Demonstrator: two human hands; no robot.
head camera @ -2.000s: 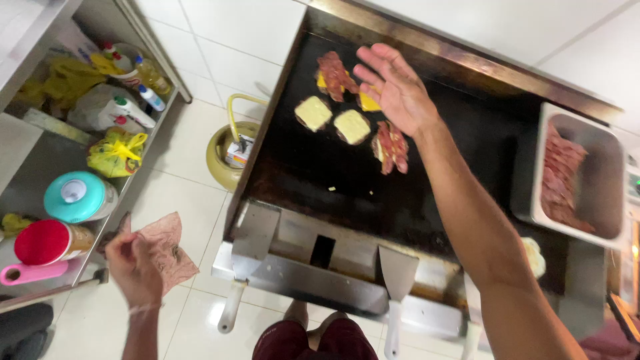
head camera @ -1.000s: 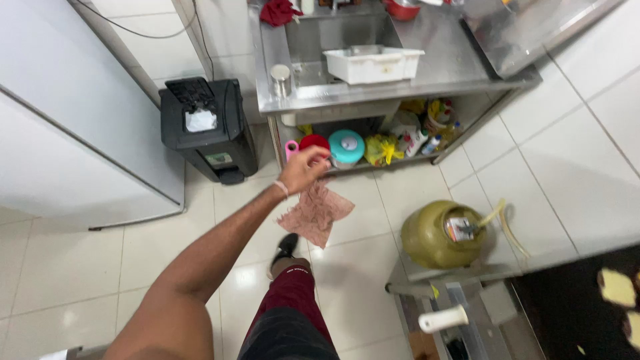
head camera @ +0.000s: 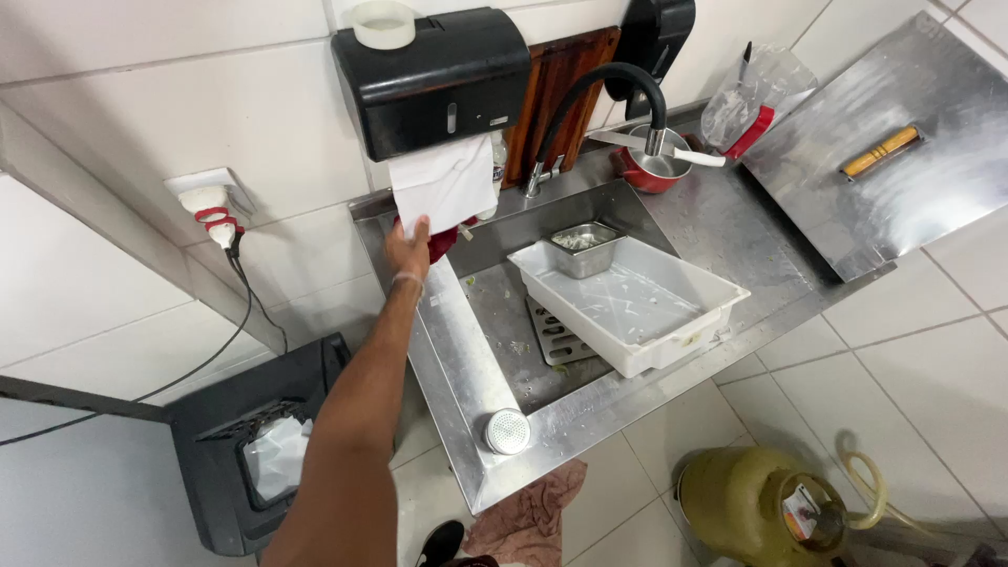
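Observation:
My left hand (head camera: 409, 246) grips the lower left corner of a white paper towel (head camera: 445, 183) that hangs from the black wall dispenser (head camera: 441, 83). A dark red cloth (head camera: 442, 244) lies just behind my fingers at the corner of the steel sink (head camera: 492, 346). My right hand is out of view. Below, a brownish-pink cloth (head camera: 528, 516) hangs or lies beside the sink's front edge; what holds it is hidden.
A white plastic tub (head camera: 677, 295) with a small steel pan (head camera: 587, 250) straddles the sink. A shaker (head camera: 507, 431) stands at the front left corner. A black bin (head camera: 213, 496) is at left, a gas cylinder (head camera: 732, 496) lower right.
The view has swung from the griddle to the sink wall. My left hand, earlier held above the floor by the shelf, is now up at the paper towel. My right hand has left the view.

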